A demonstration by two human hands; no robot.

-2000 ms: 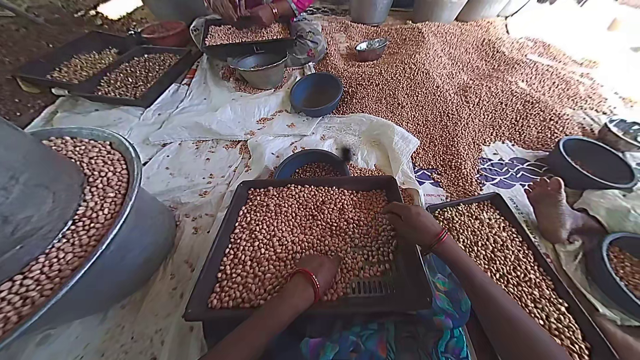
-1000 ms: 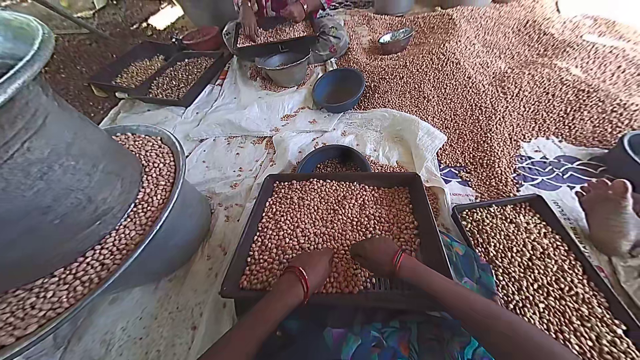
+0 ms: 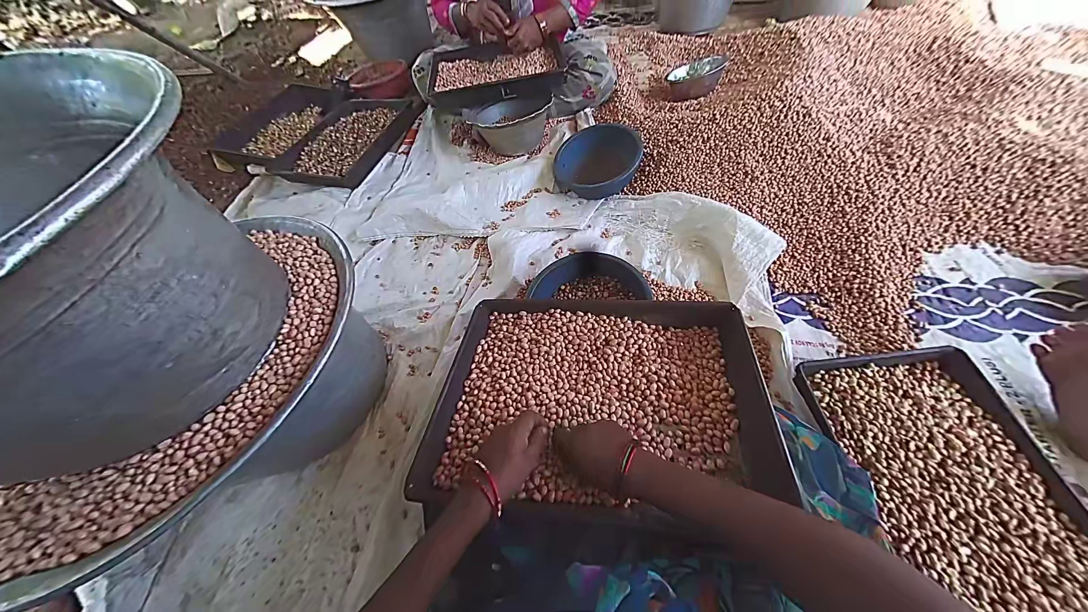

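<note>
A dark rectangular tray (image 3: pixel 769 425) rests over my lap, spread with small reddish-brown nuts or seeds (image 3: pixel 595 365). Both hands are down among them near the tray's front edge. My left hand (image 3: pixel 514 450), with red bangles at the wrist, has its fingers curled, and the fingertips are partly hidden. Close beside it, my right hand (image 3: pixel 595 455) is bent down into the nuts, knuckles up, its fingers hidden. Whether either hand grips any nuts does not show. Just behind the tray, a blue bowl (image 3: pixel 586 265) holds more of them.
Large metal pots (image 3: pixel 340 382) stand at the left, one with nuts. Another tray (image 3: pixel 960 361) of nuts lies at the right, near a bare foot (image 3: pixel 1067 382). A wide heap (image 3: pixel 850 144) covers the back right. A co-worker's hands (image 3: pixel 510 25) are over a tray behind a blue basin (image 3: pixel 599 161).
My right hand has moved from the tray's right side to beside my left hand, near the front. Nuts now cover the slotted tray bottom that showed at front right. The view has shifted left.
</note>
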